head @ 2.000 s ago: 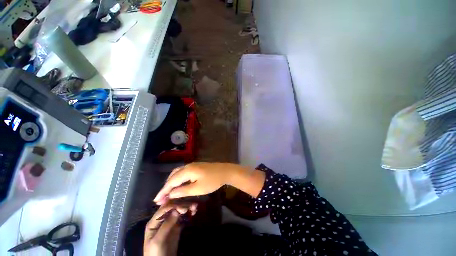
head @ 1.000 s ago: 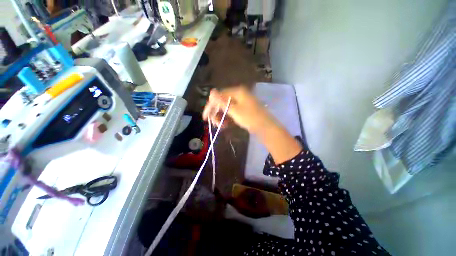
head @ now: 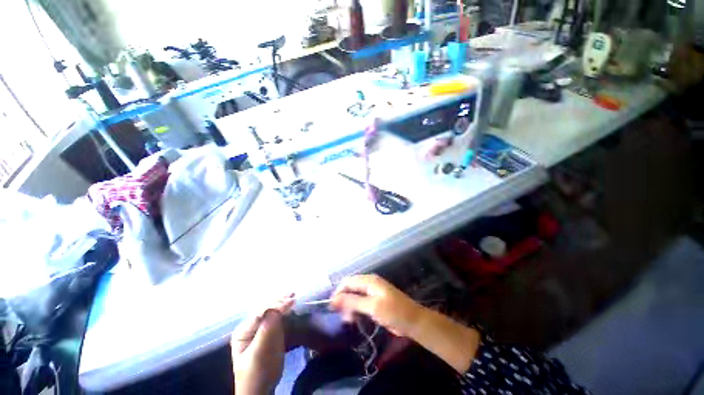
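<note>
A thin white strip or cord (head: 315,302) runs between my two hands at the front edge of the white machine table. My left hand (head: 261,343) pinches one end between its fingertips. My right hand (head: 374,302) is closed on the strip, and a looped, greyish end (head: 369,347) hangs below it over my lap. The hands are a little blurred. The sewing machine (head: 347,143) stands behind them on the table, with its needle area at its left end. Scissors with black handles (head: 391,202) lie under the machine arm, beside a hanging pink tie (head: 371,166).
A grey garment with red checked cloth (head: 127,193) is heaped left of the machine. An accessory tray (head: 503,157) is in the table at right. A red crate (head: 494,262) is on the floor under the table. A bicycle (head: 282,73) stands behind.
The view has swung left to the machine and the garment heap. My right hand has come down from its raised position with the strip, and my left hand shows again, holding the strip's other side.
</note>
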